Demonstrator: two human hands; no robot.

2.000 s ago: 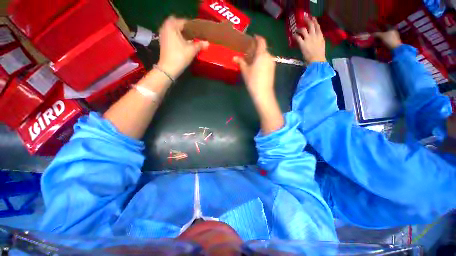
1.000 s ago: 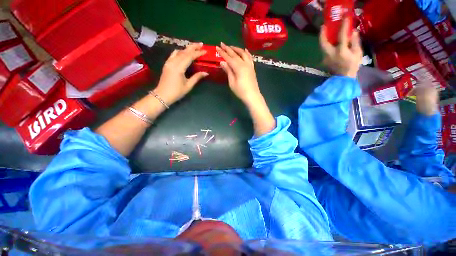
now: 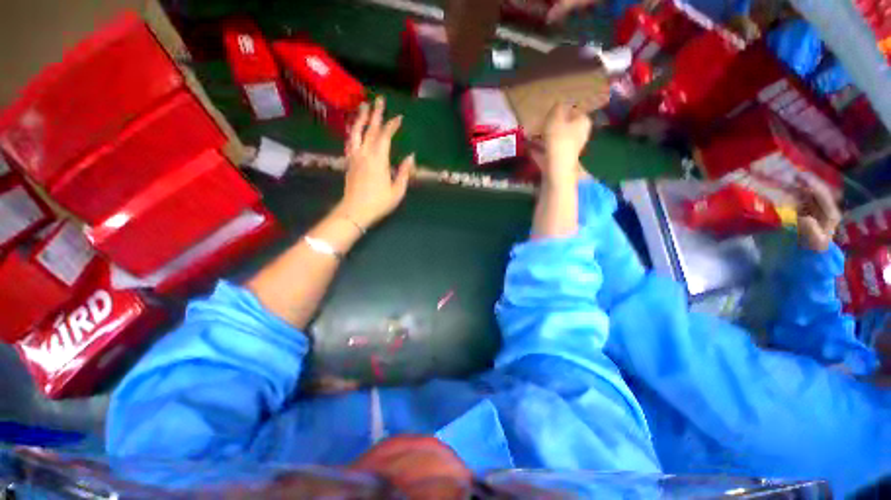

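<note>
My left hand has its fingers spread, with its fingertips at the near end of a closed red box on the green surface. My right hand is farther right, its fingers closed at the near edge of a plain brown lid. The lid stands open on a red box with a white end label. My right fingers partly hide that box.
Stacked red boxes fill the left. More red boxes lie on the green surface, beyond a chipped metal edge. Small slivers lie nearby. A neighbour's blue sleeves and a scale are at right.
My hands have moved apart from the small red box they pressed together. My left hand is at a closed box; my right has reached right and away to an open one. The view has shifted.
</note>
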